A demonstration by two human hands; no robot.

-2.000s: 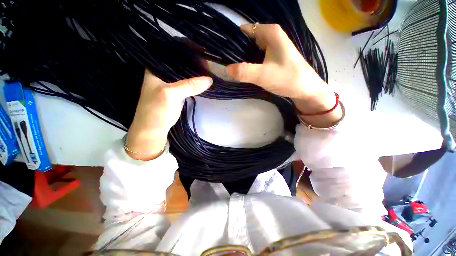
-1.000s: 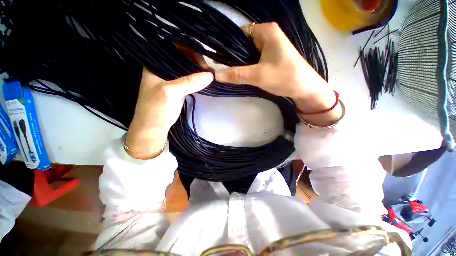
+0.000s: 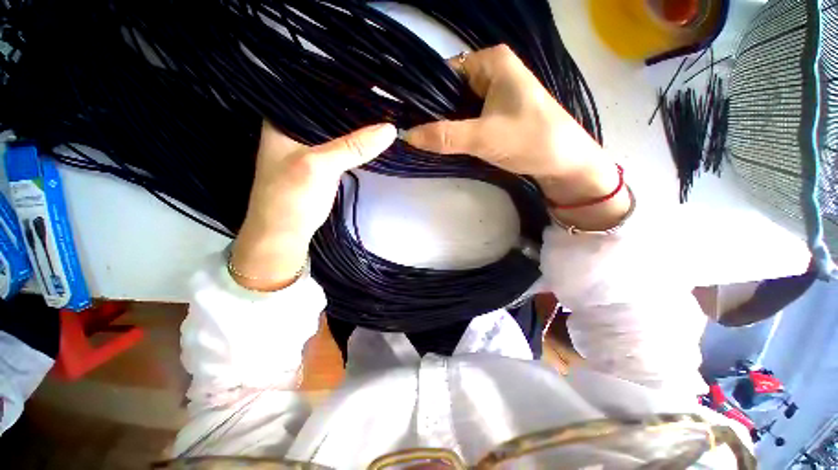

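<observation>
A thick looped hank of glossy black cables [image 3: 423, 298] lies across the white table, its lower loop at the table's front edge. My left hand [image 3: 303, 179] and my right hand [image 3: 515, 119] grip the upper strands, with thumbs on top and their tips almost touching. Most of my fingers are hidden under the cables. A small light spot shows between the thumb tips; I cannot tell what it is.
Blue-and-white retail boxes [image 3: 50, 229] lie at left. At right are a yellow tape roll [image 3: 620, 27], a pile of thin black ties [image 3: 696, 128] and a mesh basket [image 3: 776, 110]. A red stool [image 3: 92, 344] stands below the table.
The gap in the strands beyond my thumbs has closed. My thumb tips have come together, and both hands stay in nearly the same place.
</observation>
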